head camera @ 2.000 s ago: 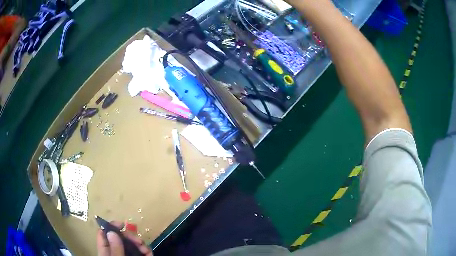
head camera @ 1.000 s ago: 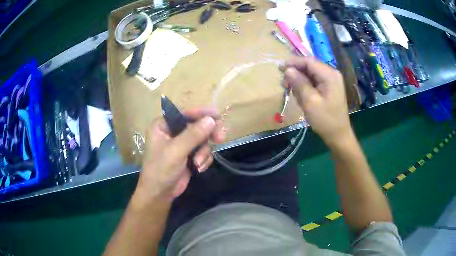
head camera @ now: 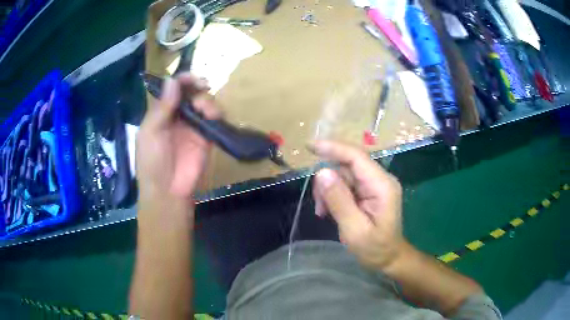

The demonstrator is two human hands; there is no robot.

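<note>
My left hand [head camera: 181, 134] holds a black handpiece housing [head camera: 234, 140] above the near part of the cardboard tray. The housing's thick end points right, with a thin dark tip towards my right hand. My right hand [head camera: 356, 200] is closed at the fingertips on a thin pale wire [head camera: 299, 215]. The wire hangs down over my lap, and a blurred part of it rises above the fingers. A small gap shows between the housing's tip and my right fingertips. What exactly the right fingertips pinch is partly hidden and blurred.
The cardboard tray [head camera: 281, 69] holds a tape roll [head camera: 180, 26], printed paper [head camera: 228, 53], tweezers [head camera: 382, 103] and red squares [head camera: 370, 138]. A blue rotary tool [head camera: 434, 62] lies at its right, bit over the bench edge. A blue crate [head camera: 59, 156] stands left.
The housing has turned so its thick end points right. My right hand has come down beside that end. The wide clear wire loop is now a hanging strand and a blur.
</note>
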